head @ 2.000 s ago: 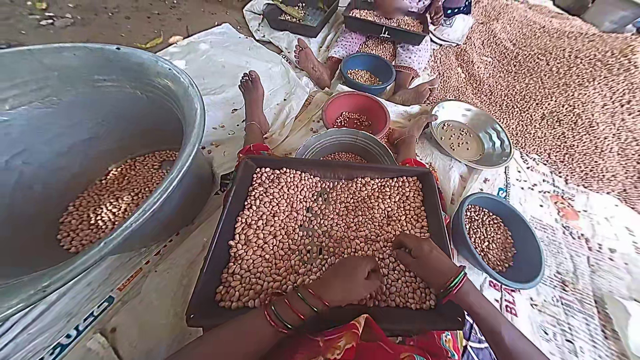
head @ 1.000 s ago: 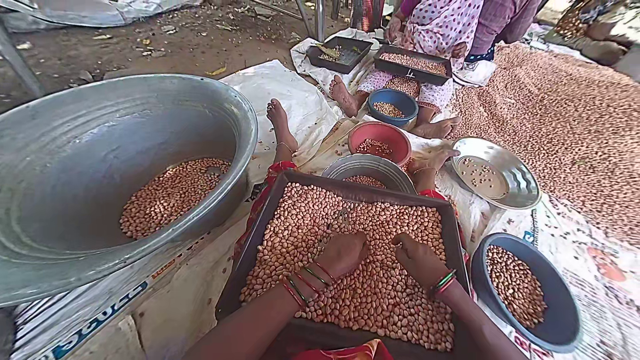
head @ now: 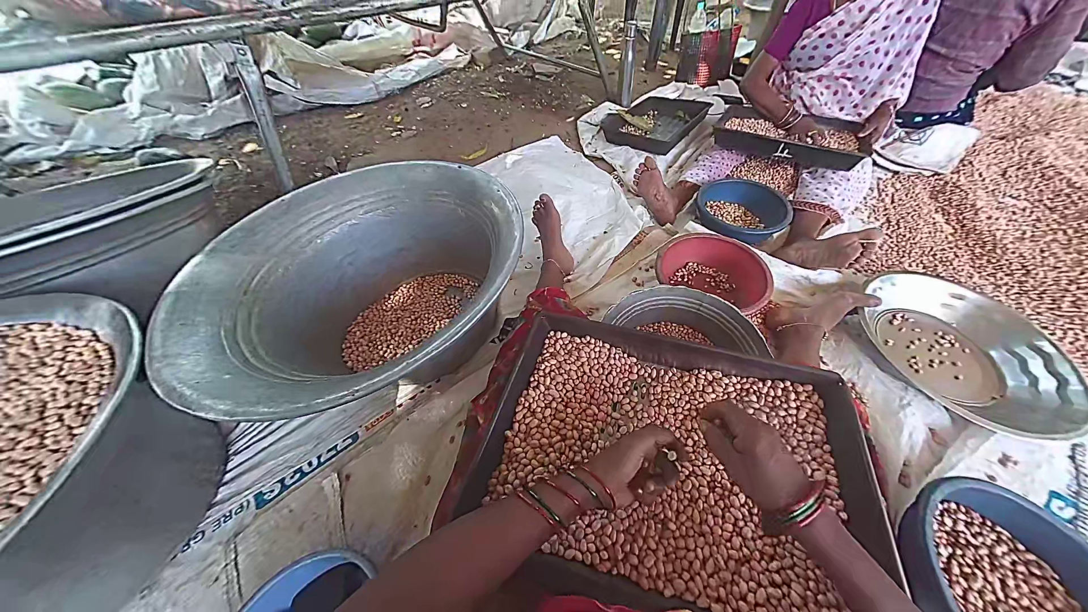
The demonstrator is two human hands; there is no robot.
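Note:
A black plastic tray [head: 858,459] full of reddish-brown nuts or seeds [head: 578,382] lies across my lap. My left hand [head: 637,466], with bangles at the wrist, is over the middle of the tray and holds a small pale piece, perhaps a seed, in its curled fingers. To its right my right hand [head: 755,455] is over the same heap, fingers bent together; whether it holds anything is hidden. Just past the tray's far edge are a grey metal bowl [head: 739,319] and a red bowl [head: 756,276], each with some of the seeds.
A large metal basin [head: 255,289] with seeds stands at left, beside another full metal vessel [head: 127,340]. At right are a steel plate [head: 1011,340] and a blue-grey tub [head: 918,518]. Ahead, a co-worker's hands [head: 803,127] are at a second black tray [head: 829,157], behind a blue bowl [head: 769,200].
The view has swung to the left and up, bringing in more vessels and a metal frame. My left hand now shows a small pale piece in its fingers.

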